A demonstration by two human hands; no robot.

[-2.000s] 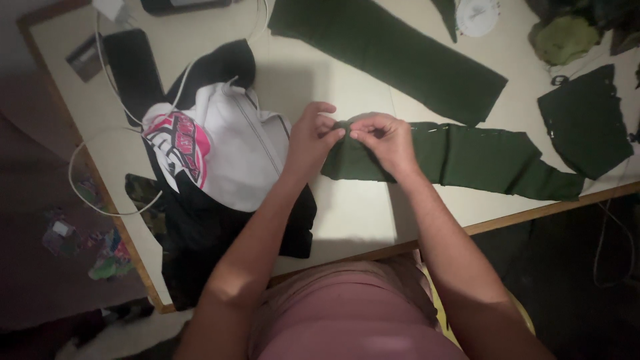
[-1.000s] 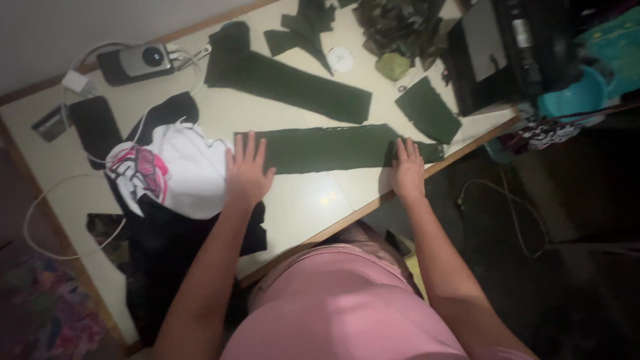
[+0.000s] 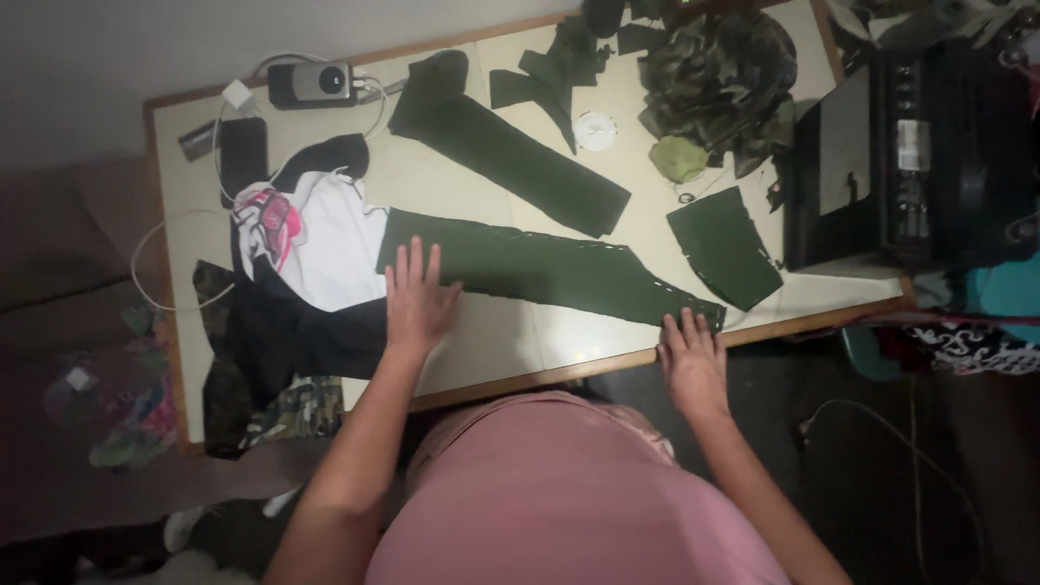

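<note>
A long dark green cloth piece lies flat across the table, with pale stitches or pins along its upper edge and right end. Flat on its left end rests my left hand, fingers apart. My right hand touches the lower right end with its fingertips, near the table's wooden edge. Behind lies another long green cloth piece, and a smaller green piece is at the right. A white garment with a pink print and black cloth lie beside my left hand.
A round white pin wheel or disc, green scraps, a yellow-green pouch or cloth and crumpled camouflage cloth are farther back. A black machine or device stands at the right; a phone, power device and cables lie left.
Two seconds ago both hands were together at the cloth's left end, fingers pinching it. They have since moved apart and lie on its two ends. The view has shifted.
</note>
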